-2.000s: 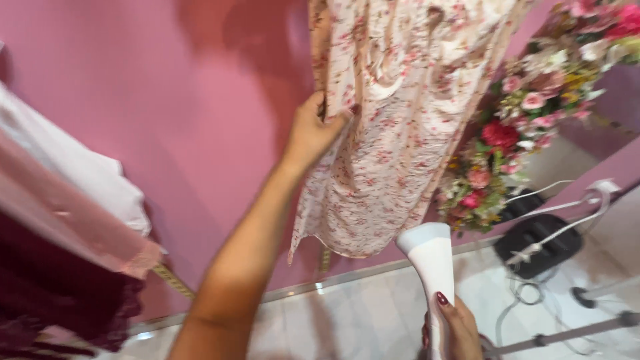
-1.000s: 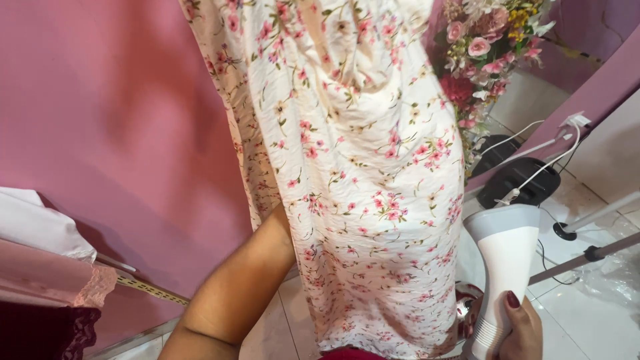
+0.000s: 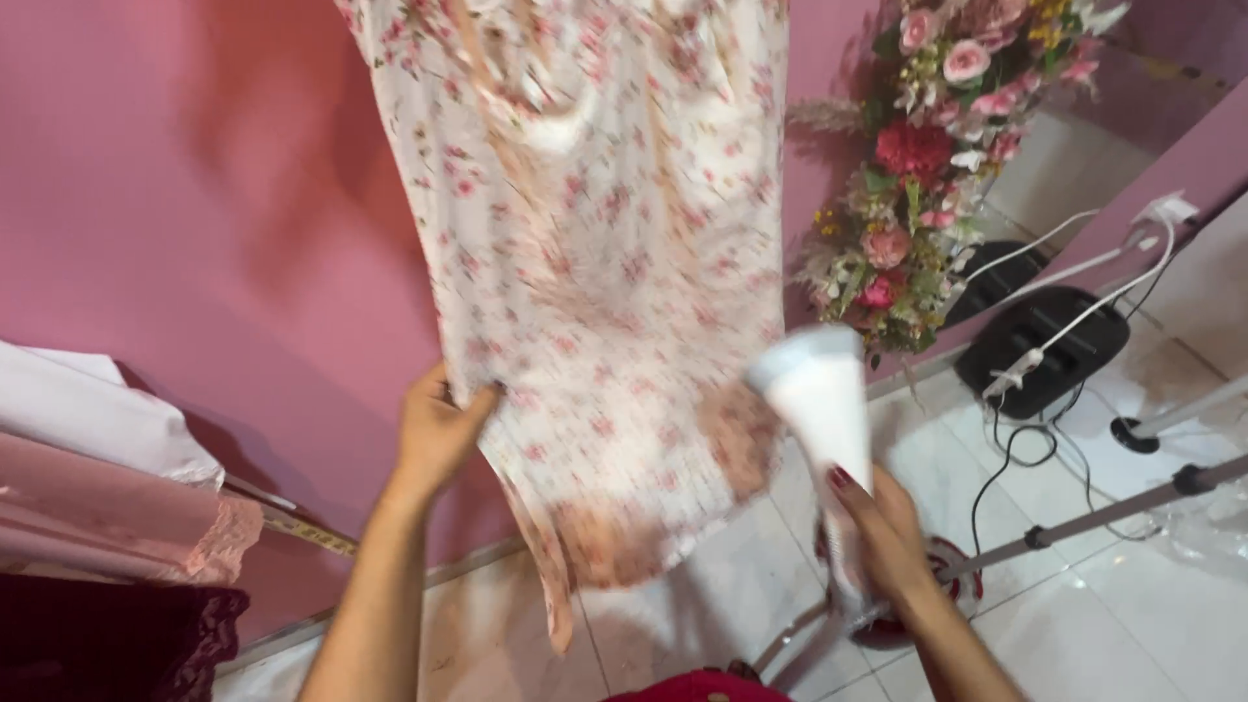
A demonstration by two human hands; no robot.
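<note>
A cream garment with pink flowers (image 3: 614, 292) hangs in front of a pink wall, its lower hem loose above the floor. My left hand (image 3: 444, 419) pinches its left edge between thumb and fingers, low down. In my right hand (image 3: 877, 526) is a white handheld garment steamer (image 3: 829, 419) with a pale grey head, blurred by motion. The steamer's head is beside the garment's lower right edge; whether they touch I cannot tell.
Flowers (image 3: 912, 156) hang at the right by a mirror. Below are a black base (image 3: 1043, 351), white cords and a grey metal pole (image 3: 1092, 512). White, pink and dark red garments (image 3: 97, 497) hang at the left.
A second ago my left hand was hidden behind the cloth; now it shows at the garment's left edge. The steamer has moved left, closer to the garment. The view has shifted.
</note>
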